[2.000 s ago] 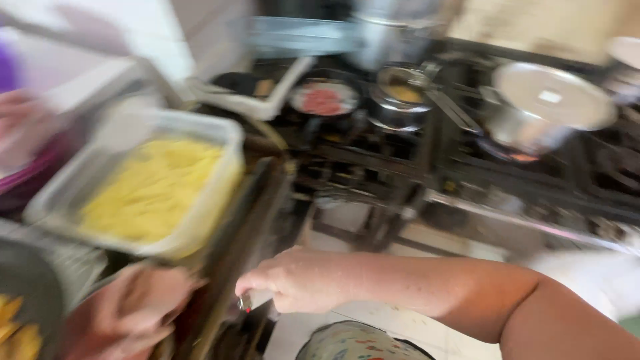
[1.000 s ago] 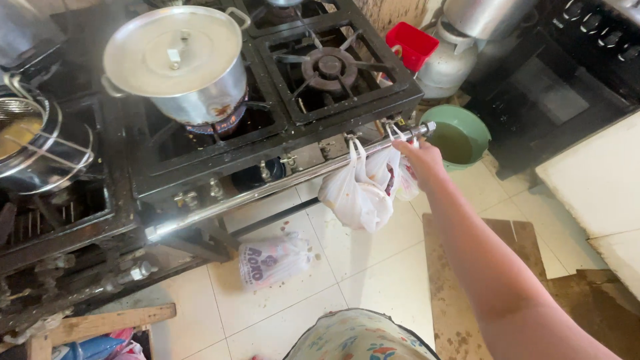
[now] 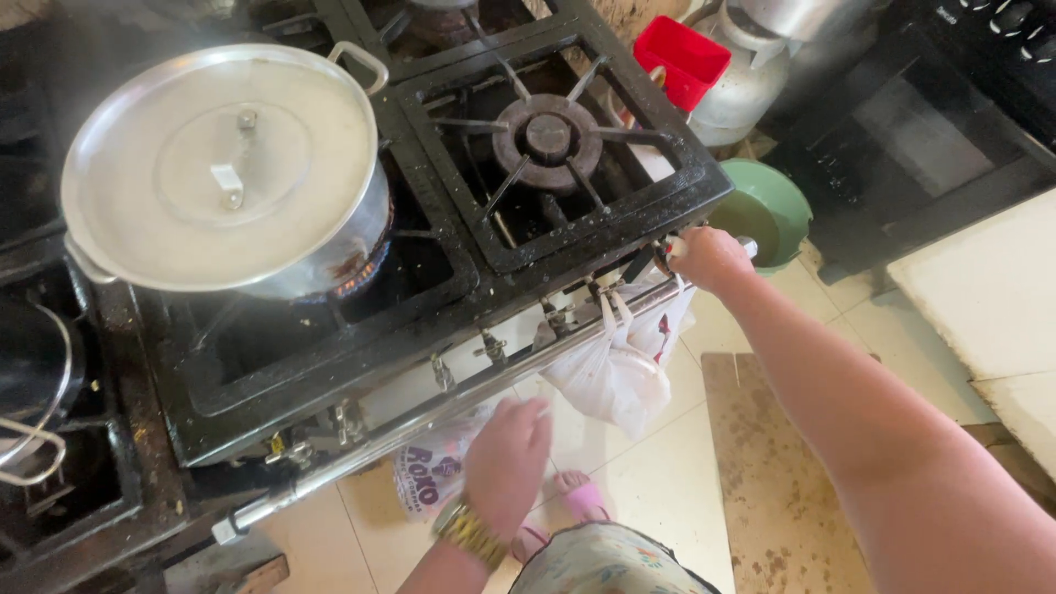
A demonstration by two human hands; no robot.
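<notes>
My right hand [image 3: 711, 257] is at the right end of the gas stove's front rail, its fingers curled around a small item with a white and red tip, mostly hidden. White plastic bags [image 3: 615, 375] hang from the metal rail [image 3: 462, 379] just below and left of it. My left hand [image 3: 510, 454], with a gold-coloured watch [image 3: 472, 532] on the wrist, hovers in front of the rail, blurred, with no object visible in it. A lidded aluminium pot [image 3: 223, 165] stands over a lit flame. The front right burner [image 3: 549, 140] is unlit and bears no pot.
A green basin [image 3: 763, 214] holding liquid stands on the floor beyond the stove's corner, near a red plastic container [image 3: 681, 62] and a gas cylinder [image 3: 738, 82]. Cardboard [image 3: 784, 470] lies on the tiles. A black oven [image 3: 916, 140] stands at right; a printed bag [image 3: 429, 474] lies below the rail.
My left hand has come into view in front of the rail. My right hand stays at the rail's right end. The view has moved from the food containers to this stove.
</notes>
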